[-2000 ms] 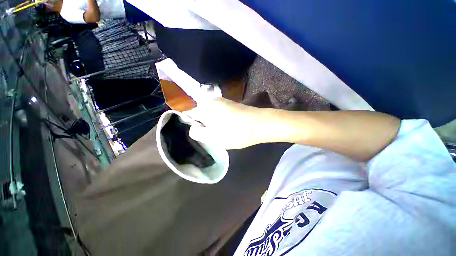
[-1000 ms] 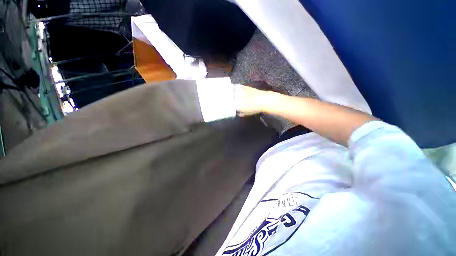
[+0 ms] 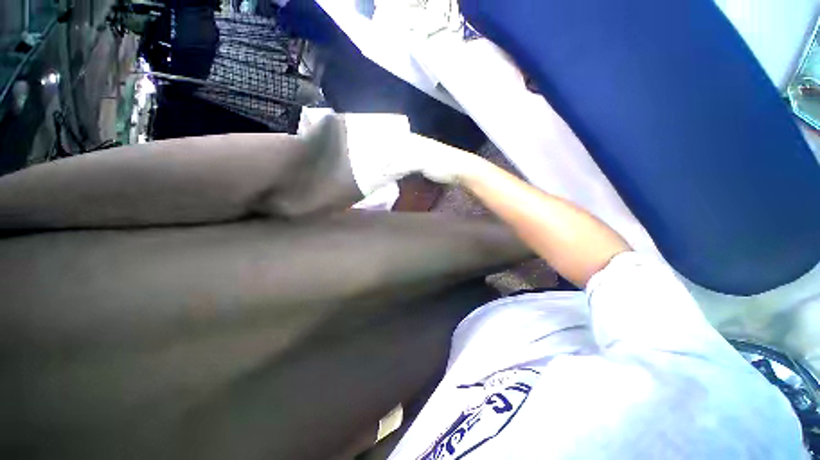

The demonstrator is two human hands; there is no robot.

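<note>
A brown-grey garment (image 3: 225, 314) fills the lower left, with a long sleeve (image 3: 180, 180) stretched across above it. The sleeve ends in a white cuff band (image 3: 370, 148). My right hand (image 3: 441, 162) is closed at the open end of this band; its fingers are partly hidden by or blurred against the white. My left hand is not in view.
A long blue rounded pad (image 3: 647, 135) and a white padded surface (image 3: 557, 144) lie at the upper right. Dark netted cloth (image 3: 261, 76) and metal frames are at the upper left. A small pale tag (image 3: 389, 420) shows low on the garment's edge.
The cuff opening first faced the camera; the sleeve now lies sideways, stretched to the left. Since one second ago the sleeve looks more level and bent near the cuff. The view has shifted.
</note>
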